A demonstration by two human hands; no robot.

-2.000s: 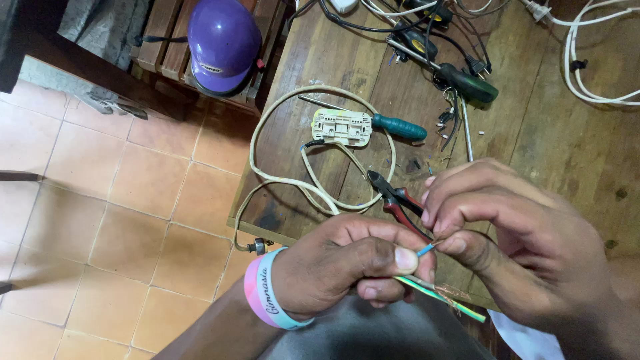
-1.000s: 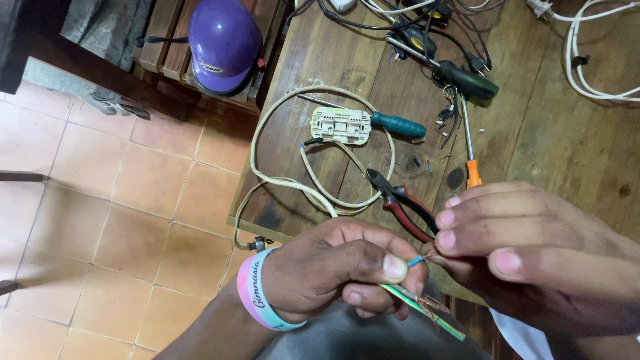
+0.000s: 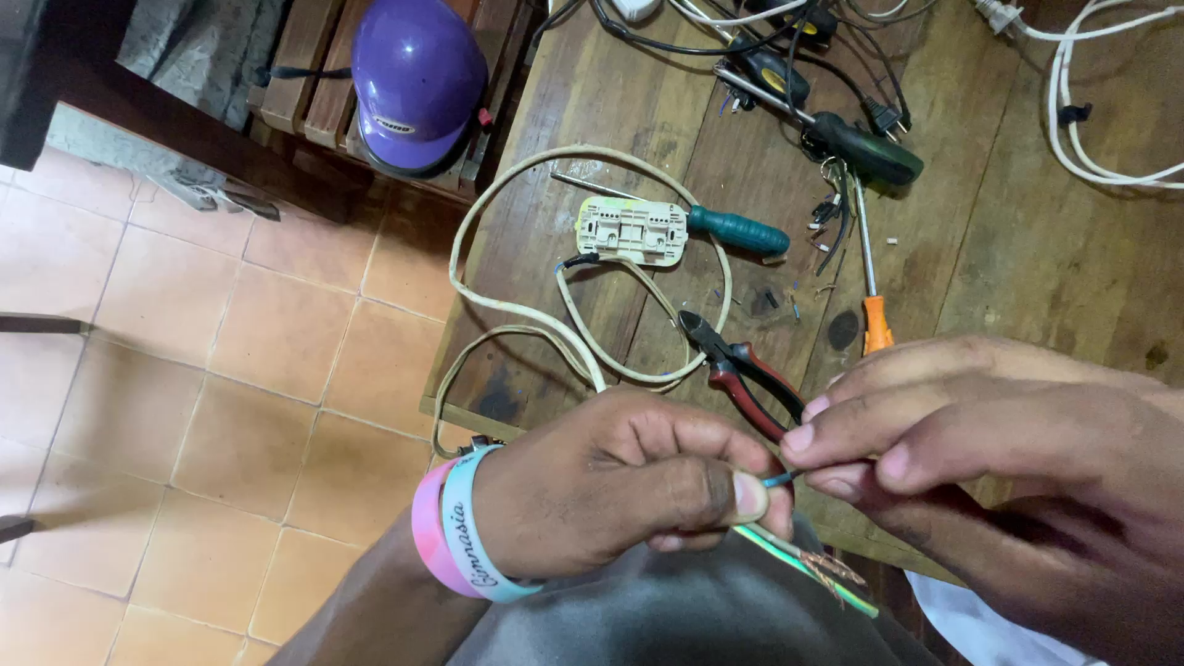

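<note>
My left hand (image 3: 647, 481) pinches a blue insulated wire (image 3: 779, 480) between thumb and fingers. My right hand (image 3: 962, 444) closes its fingertips on the end of that wire, so the end itself is hidden. Below my left fingers stick out a green-yellow wire (image 3: 856, 598) and a pale wire with splayed bare copper strands (image 3: 832, 566). Just beyond the hands lie diagonal cutting pliers (image 3: 740, 370) with red and black handles, jaws pointing away. An orange-handled screwdriver (image 3: 876, 324) lies beyond my right fingers.
On the wooden table (image 3: 1036, 250) lie a white socket housing (image 3: 634, 231), a teal-handled screwdriver (image 3: 740, 231), a looped beige cable (image 3: 462, 250), a black-and-green-handled screwdriver (image 3: 865, 148), dark cables with a plug (image 3: 883, 118) and a coiled white cord (image 3: 1059, 120). A purple cap (image 3: 416, 83) rests on a slatted wooden seat at left.
My right hand has shifted and its fingers are now stretched over the wire end. The orange-handled screwdriver, hidden two seconds ago, is in sight. My left hand keeps its pinch.
</note>
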